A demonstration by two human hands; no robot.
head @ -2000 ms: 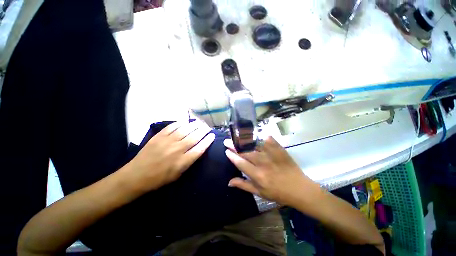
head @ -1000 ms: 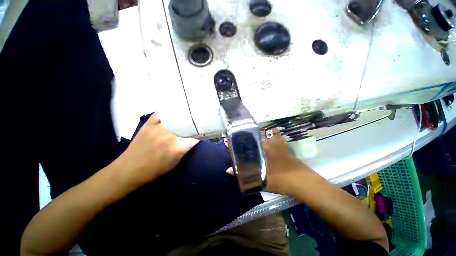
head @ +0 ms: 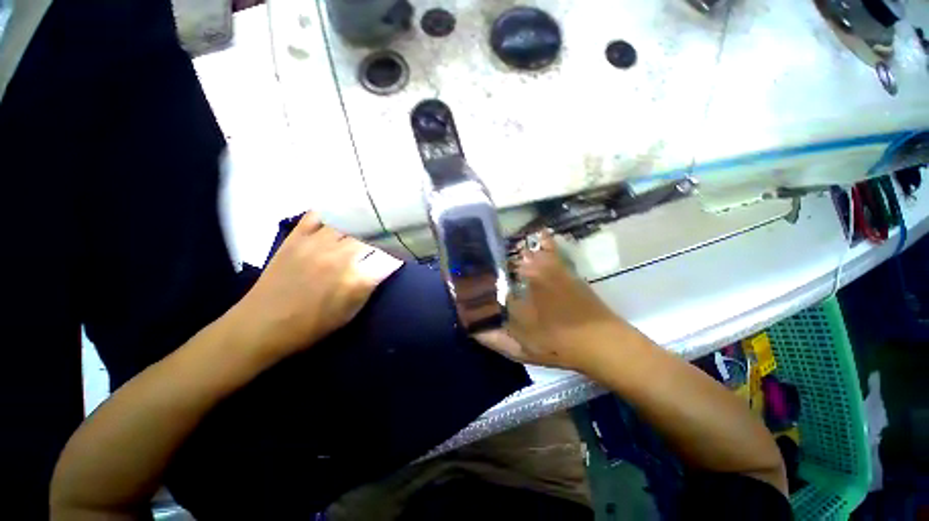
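A black garment panel [head: 377,387] lies under the machine head and over the table's front edge. The white sewing machine head [head: 570,122] stands above it, with a shiny curved take-up lever guard [head: 471,254] on its front. My left hand [head: 318,277] rests on the cloth left of the guard, fingers bent down at its edge; whether it pinches the cloth I cannot tell. My right hand [head: 550,305] is right of the guard, its fingers partly hidden behind it, close to the needle area. The needle and presser foot are hidden.
More black cloth [head: 122,183] drapes down the left side. A green plastic basket [head: 835,397] with yellow and pink pieces stands below the table at right. The white table edge [head: 662,361] curves along the front. Red and dark items [head: 873,214] lie at the far right.
My left hand has moved left from the needle area and bent its fingers. My right hand has shifted behind the guard. The view moved closer to the machine, then shifted slightly.
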